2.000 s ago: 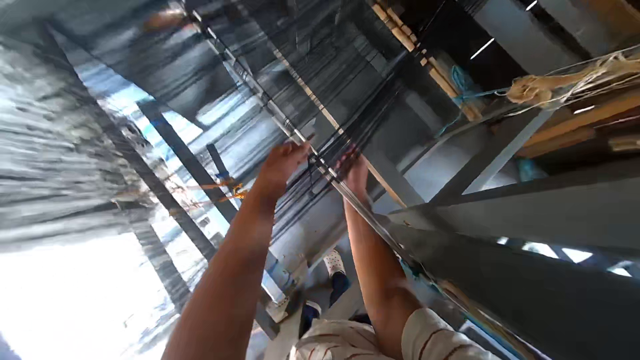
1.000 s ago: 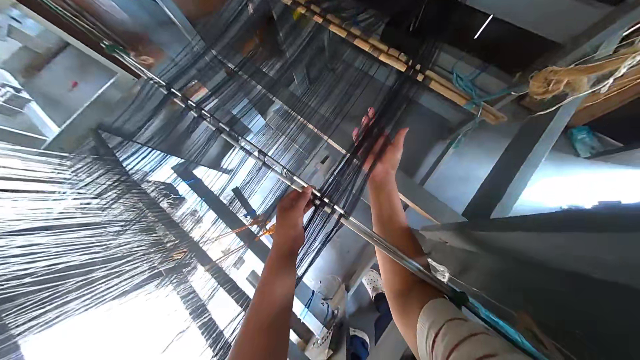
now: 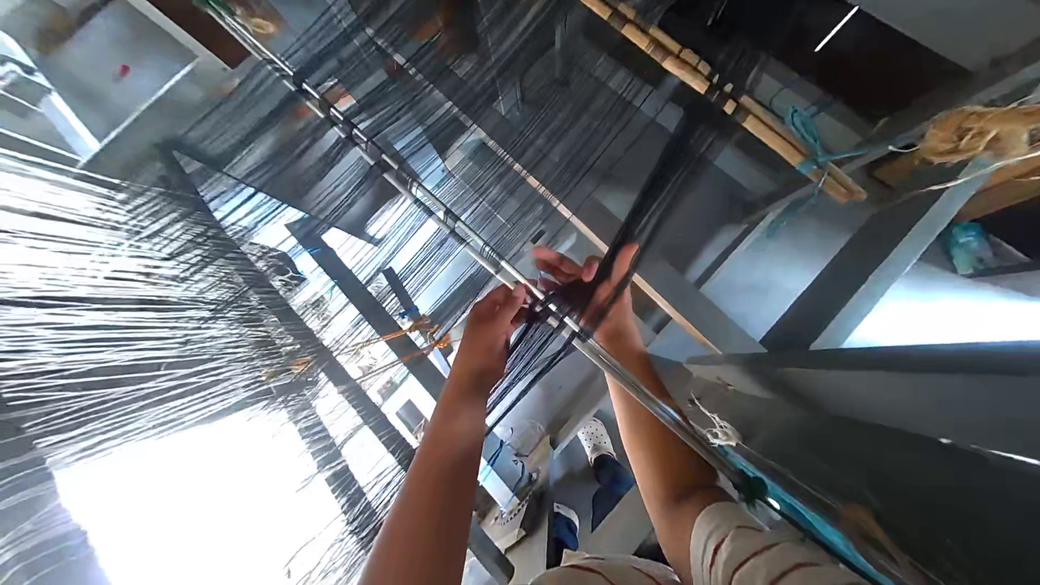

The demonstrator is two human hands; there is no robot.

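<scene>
Dark warp threads run across a pair of thin metal rods, which slant from the upper left to the lower right. My left hand is at the rods' near side, its fingertips touching them where the threads bunch. Beyond the rods, my right hand is under and among a gathered bundle of dark threads, palm up with its fingers spread and bent; the bundle lies across the palm. Farther off, the threads meet a pair of split bamboo or wooden sticks tied with teal cord.
Grey frame beams stand at the right, near a hank of tan fibre. Pale threads fan out at the left. Orange cords hang by a dark post. Below are feet in light perforated shoes.
My right hand, raised with fingers spread among the threads a second ago, is now lower and closer to the rods and my left hand. The view has shifted.
</scene>
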